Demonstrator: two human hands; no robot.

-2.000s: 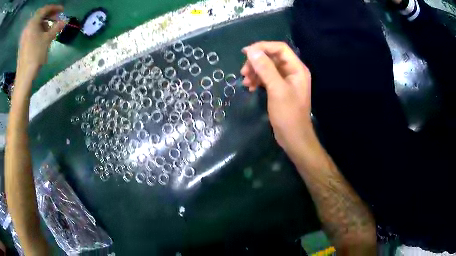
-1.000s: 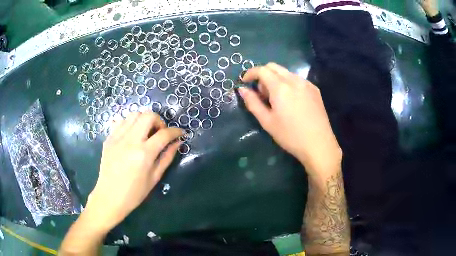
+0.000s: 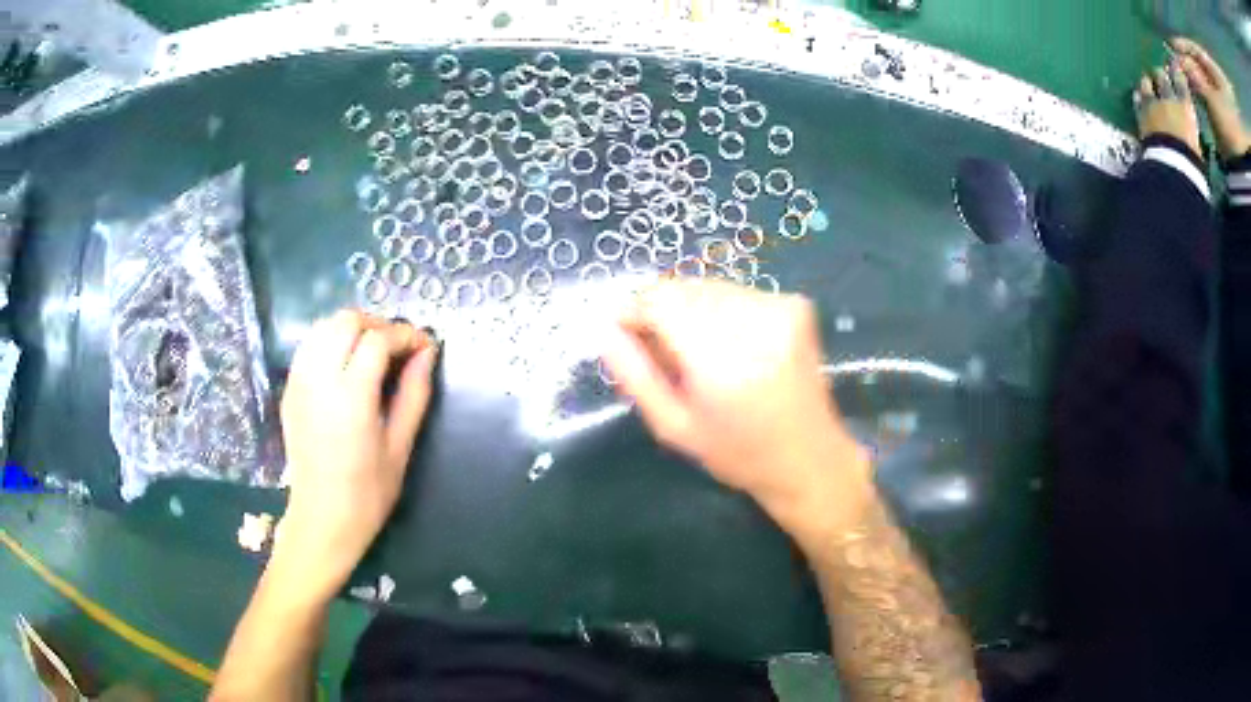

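Observation:
Many thin silvery metal rings [image 3: 535, 203] lie in a flat, partly overlapping spread on the glossy dark green work surface. My left hand [image 3: 360, 412] is at the near left edge of the rings, thumb and fingertips close together; a small dark edge shows at the fingertips, but I cannot tell if it is a held ring. My right hand [image 3: 734, 391] is over the near right part of the rings, slightly blurred, fingers curled down and thumb below; whether it holds a ring is hidden.
A clear plastic bag of parts [image 3: 185, 343] lies left of my left hand. White scraps [image 3: 468, 591] lie near the front edge. A speckled white rail [image 3: 659, 30] runs along the back. At right are another person's hands [image 3: 1191, 99], dark sleeves and a dark round disc [image 3: 991, 200].
My left hand has come back from the belt to the rings. My right hand has moved to their near side. The view has shifted; the other person's dark sleeve now sits further right.

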